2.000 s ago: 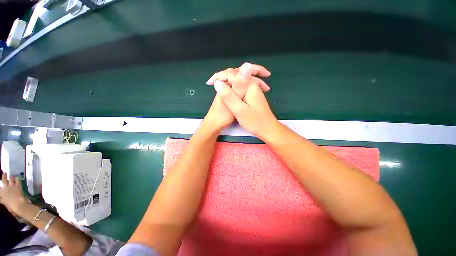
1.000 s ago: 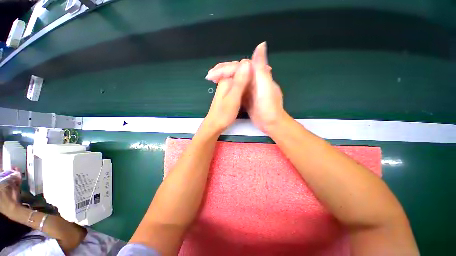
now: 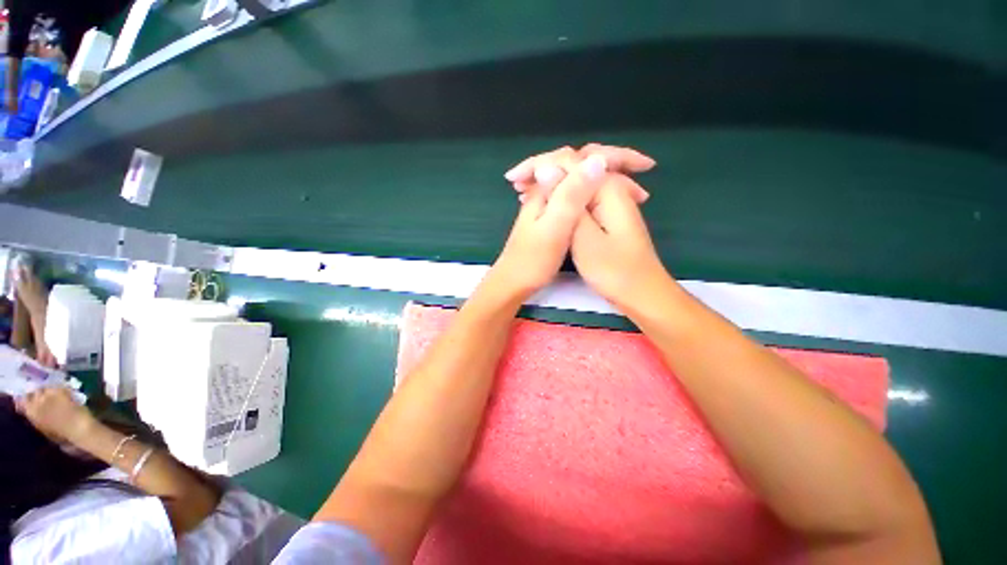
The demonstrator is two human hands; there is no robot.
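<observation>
My left hand (image 3: 541,226) and my right hand (image 3: 616,237) are clasped together with the fingers interlaced, above the near edge of the dark green conveyor belt (image 3: 387,199). No object shows in either hand; the palms are hidden. My forearms lie over the pink-red foam pad (image 3: 618,441). A small white retail box (image 3: 140,178) lies singly on the belt at the left, well away from my hands.
A white-grey belt edge rail (image 3: 839,312) runs under my wrists. Bulky stacked white cartons (image 3: 204,375) stand at the left, with yellowish loops (image 3: 204,286) behind them. Another person's arm (image 3: 110,447) is at the lower left, holding a white box (image 3: 31,375).
My hands were pressed together with some fingers raised a second ago and are now interlaced again. The view has shifted left. The other person's hand now holds a white box more in view.
</observation>
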